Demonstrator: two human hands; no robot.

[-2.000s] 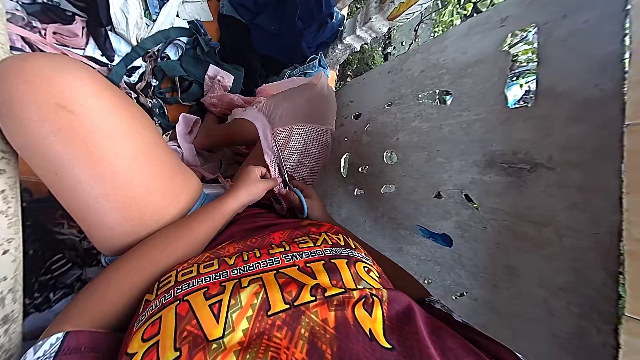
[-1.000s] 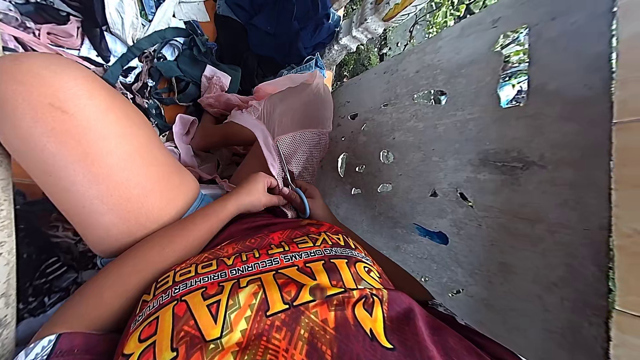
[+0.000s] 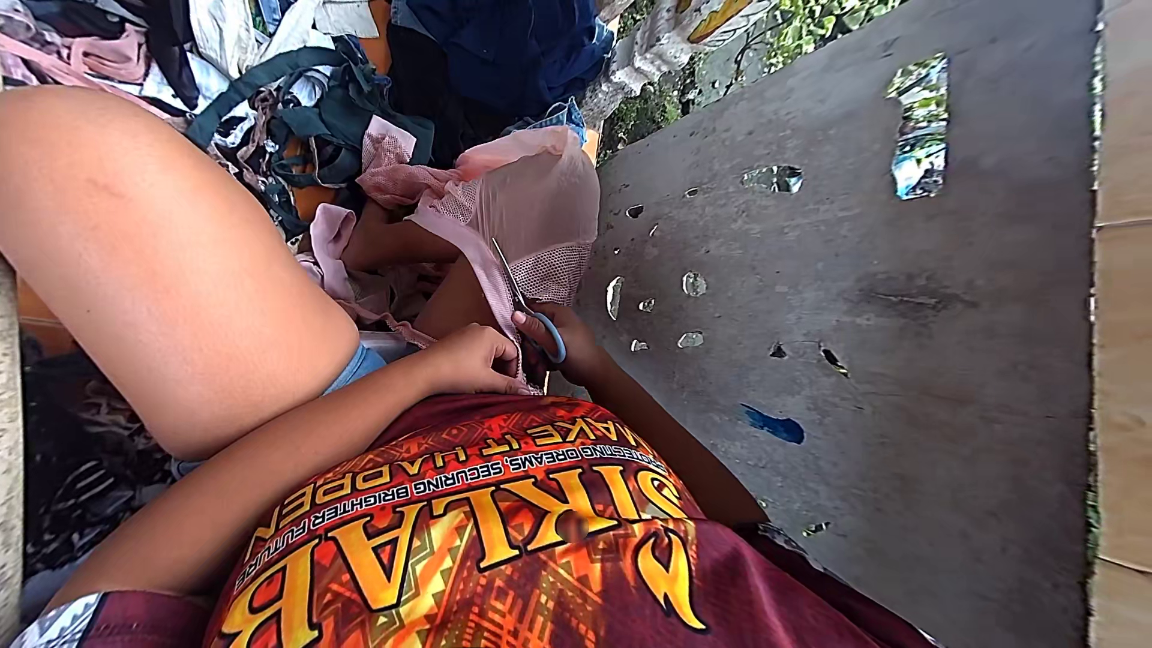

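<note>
Pink mesh fabric with a smooth panel lies draped over my lower leg, its folded edge band running down toward my waist. My left hand pinches the lower end of that band near my shirt. In my right hand is a pair of scissors with blue-grey handles, thumb at the loop. The blades point up and away from me, along the pink band. Whether the blades are apart cannot be told.
A heap of dark green straps and mixed cloth lies beyond my knee. Dark blue fabric is at the top. A grey panel with several holes stands close on the right. My bare thigh fills the left side.
</note>
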